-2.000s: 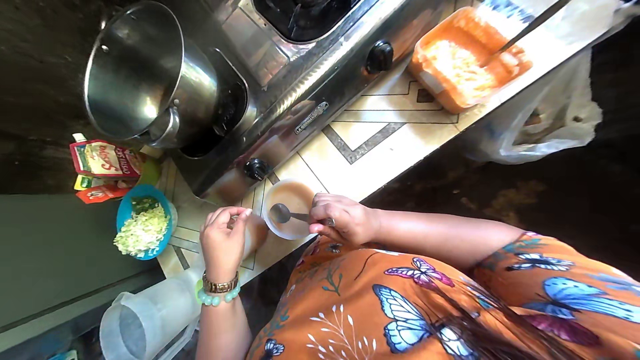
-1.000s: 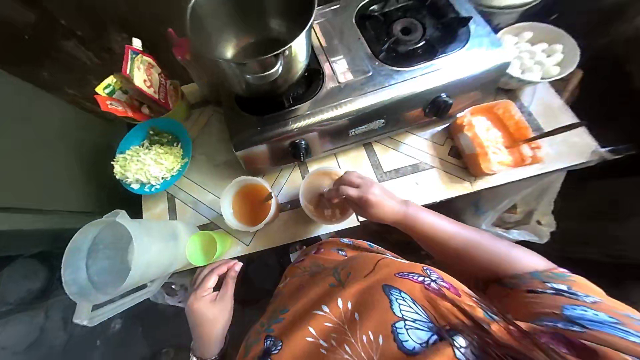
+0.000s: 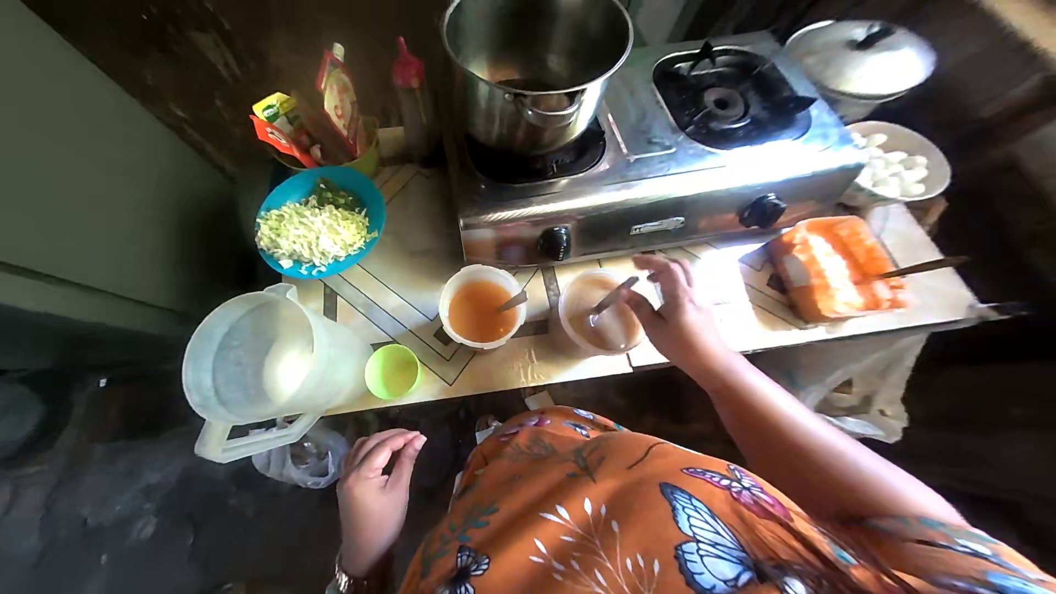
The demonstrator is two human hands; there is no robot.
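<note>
My right hand is at the right rim of a plastic tub of pale brownish liquid, its fingers apart beside the handle of a spoon that leans in the tub. To the left stands a white tub of orange liquid with a spoon in it. Below the counter's front edge, at lower left, my left hand hangs with thumb and fingertips close together, holding nothing that I can see. Nearest to it is a small green cup on the counter, with a translucent pitcher further left.
Behind the tubs stands a two-burner gas stove with a steel pot. A blue bowl of shredded cabbage is at left. At right are an orange container with a utensil, a bowl of white eggs and a lidded pot.
My right hand has let go of the spoon and moved to the tub's right side. The spoon now leans in the brownish liquid. The view has shifted and turned.
</note>
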